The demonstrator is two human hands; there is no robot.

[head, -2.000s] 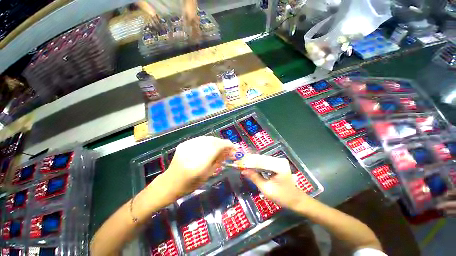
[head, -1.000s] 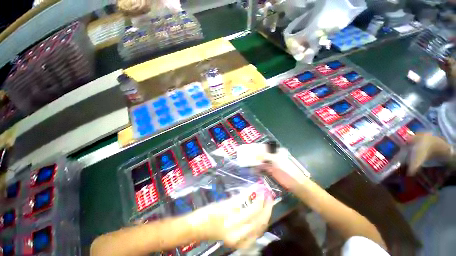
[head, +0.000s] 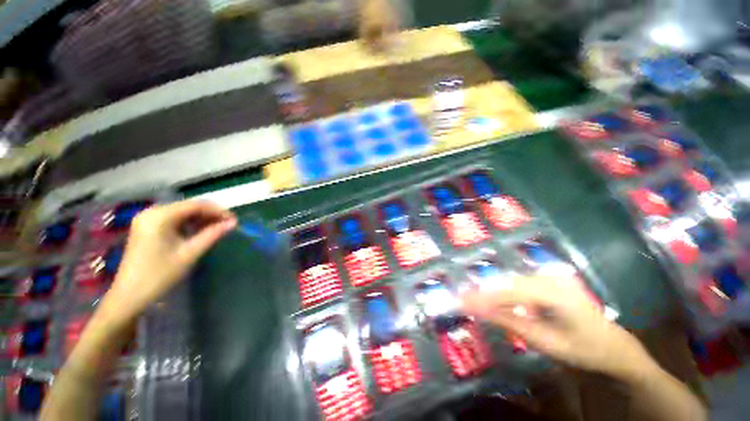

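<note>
Red keypad phones point(head: 395, 363) with dark or blue-looking screens lie in two rows in a clear blister tray point(head: 286, 289) before me. My left hand point(head: 156, 259) is left of the tray, its thumb and forefinger pinching a small blue piece, which looks like a protective film point(head: 261, 237), over the green surface. My right hand point(head: 563, 321) is blurred over the near right pockets, palm down with fingers pointing left; whether it holds anything is unclear. It partly hides the phones under it.
Filled phone trays stand at left point(head: 62, 284) and right point(head: 650, 185). Behind, a wooden board point(head: 502, 94) bears a blue film stock point(head: 358, 141), a white bottle point(head: 449, 107) and a darker bottle point(head: 289, 92). Another person's hand point(head: 380, 23) shows at the top.
My hands, close together over the tray before, are now wide apart. The left has moved left with the blue piece; the black-handled item and clear sheet-like piece no longer show. The view has shifted.
</note>
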